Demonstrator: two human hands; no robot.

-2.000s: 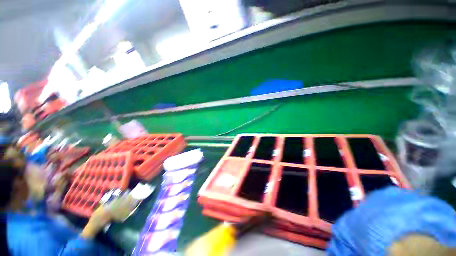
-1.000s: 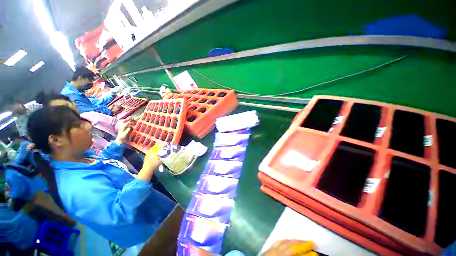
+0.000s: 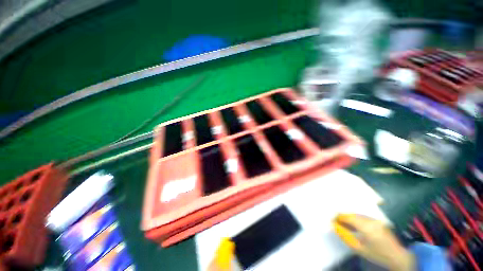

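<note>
A black phone-sized slab lies on the white work sheet near the bottom middle, blurred. My left hand, with yellow finger cots, is cut off by the bottom edge; its fingertips are at the slab's left end. Whether it grips the slab is unclear. My right hand, also with yellow finger cots, is over the sheet right of the slab, apart from it; its fingers are blurred. Behind the sheet is a red-orange foam tray with black slabs in its pockets; the front left pocket holds none.
A film strip and white roll lie at left, beside another red-orange tray. At right are bottles and a dish, a white strip, crinkled plastic and more trays. The green conveyor side runs behind.
The view has swung right, so the person at left is out of the picture. The slab on the sheet, both my hands and the right side of the bench have come into view.
</note>
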